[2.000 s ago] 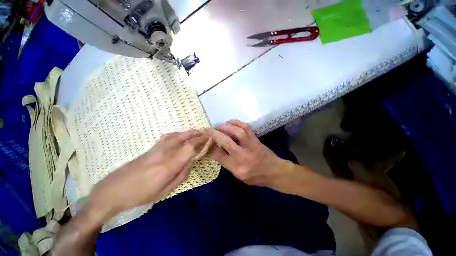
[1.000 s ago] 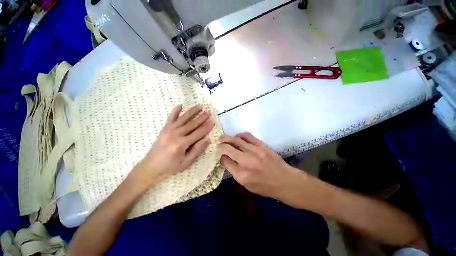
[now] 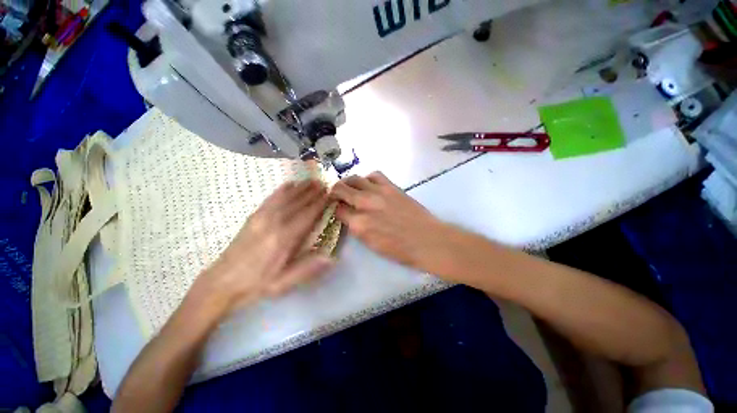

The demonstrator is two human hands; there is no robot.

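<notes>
A cream woven bag panel (image 3: 194,202) with rows of small dashes lies on the white table, its right edge under the sewing machine head (image 3: 210,81). The presser foot and needle area (image 3: 327,157) is just beyond my fingertips. My left hand (image 3: 271,238) lies on the panel, slightly blurred, its fingers near the foot. My right hand (image 3: 388,218) pinches the layered panel edge just in front of the foot. A darker fold of the panel shows between the hands. The fingertips are partly hidden.
Red-handled thread snips (image 3: 509,143) and a green square (image 3: 582,127) lie right of the needle. Stacked cream pieces with handles (image 3: 65,274) sit left on blue sheeting. Small round spools (image 3: 689,106) are at the table's right end. The table's front edge (image 3: 323,323) has ruler-like markings.
Both hands have moved up towards the needle, carrying the panel's right edge and lower corner along. The left hand was flat on the panel one second ago. The camera view has also shifted.
</notes>
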